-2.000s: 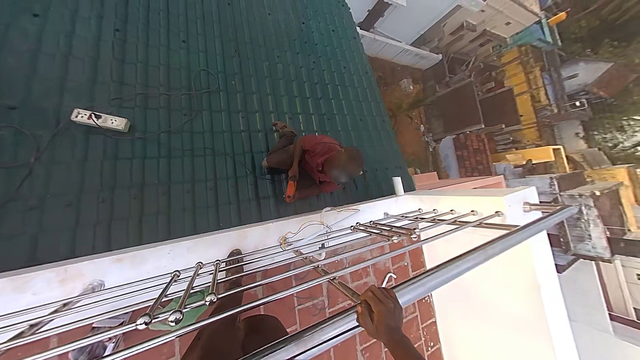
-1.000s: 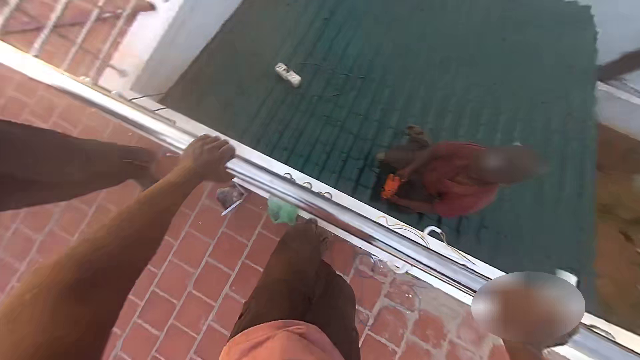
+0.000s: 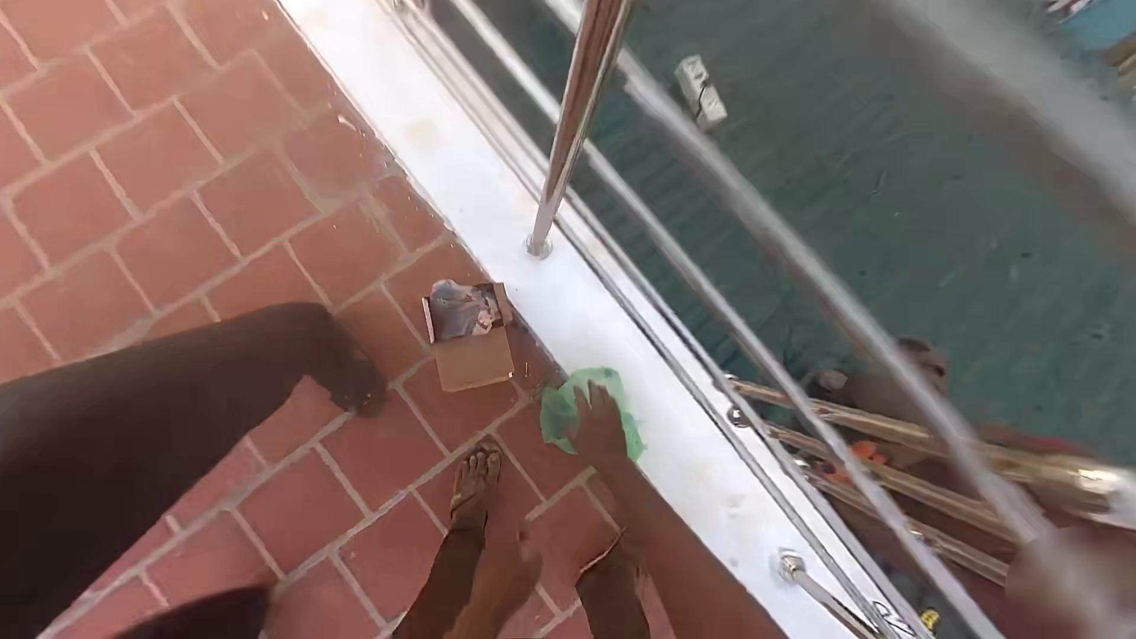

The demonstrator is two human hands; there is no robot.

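Note:
A crumpled green plastic bag [image 3: 559,415] lies where the tiled floor meets the white ledge. My right hand [image 3: 599,422] rests on it with fingers spread; what lies under the palm is hidden. My left hand [image 3: 515,564] is low beside my bare foot [image 3: 477,479], blurred, and I cannot tell whether it holds anything. An open cardboard box [image 3: 475,359] with clear plastic inside sits by the ledge, up and left of the bag. A steel post [image 3: 568,133] stands on the ledge, and steel railing bars [image 3: 710,293] run alongside.
Another person's dark-clothed leg [image 3: 213,373] reaches in from the left over red floor tiles [image 3: 169,231]. Beyond the railing lies a green roof [image 3: 887,204] with a white power strip [image 3: 701,91]. A crouching person, partly hidden by bars, is lower right.
One second ago my hands were on the top rail; now both are down near the floor, the right one at the green bag. The view has swung down toward the floor and ledge.

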